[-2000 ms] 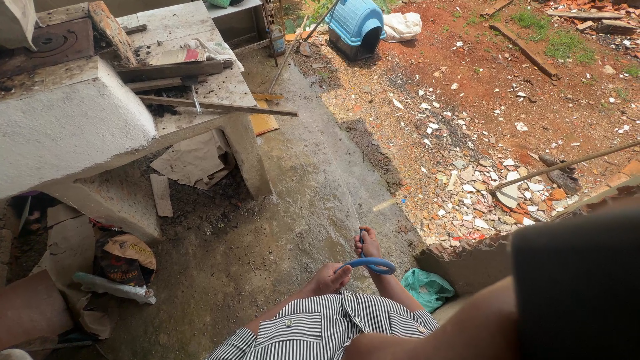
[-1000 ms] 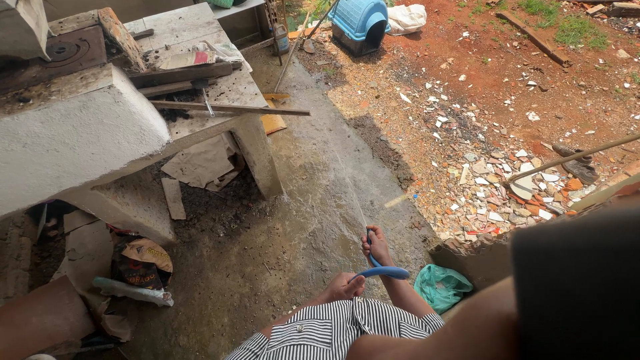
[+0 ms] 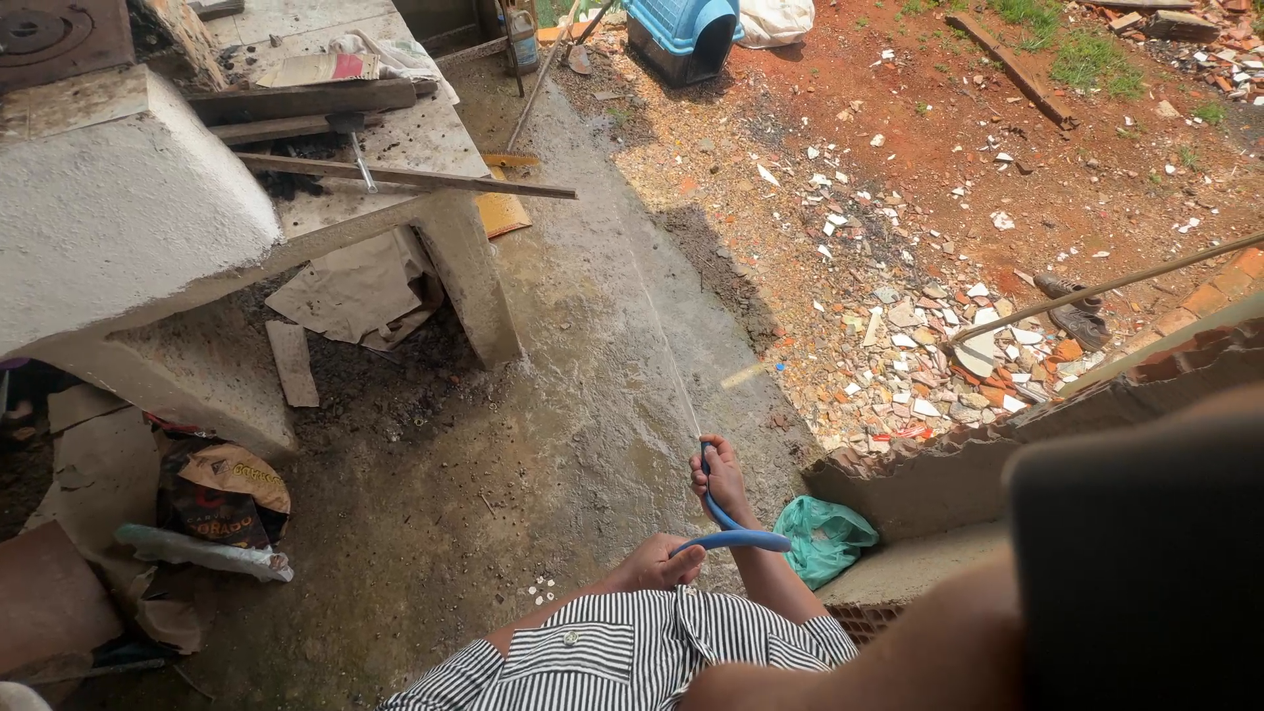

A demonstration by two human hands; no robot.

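A blue hose [image 3: 736,539] runs in a loop between my two hands. My right hand [image 3: 723,481] is closed around it close to its end, and a thin jet of water [image 3: 664,341] leaves that end and runs out over the wet concrete floor [image 3: 592,395]. Lower and to the left, my left hand [image 3: 660,565] grips another part of the hose, in front of my striped shirt [image 3: 612,642]. The rest of the hose is hidden.
A masonry counter [image 3: 148,207] with wooden boards [image 3: 306,99] stands at left, cardboard [image 3: 346,286] beneath it. A green plastic bag [image 3: 822,538] lies beside a low broken wall [image 3: 918,494]. Beyond are tile rubble [image 3: 948,346], a stick [image 3: 1106,286], shoes [image 3: 1076,316] and a blue pet carrier [image 3: 681,35].
The hose stays in both hands with water coming from its end. Little else has plainly changed.
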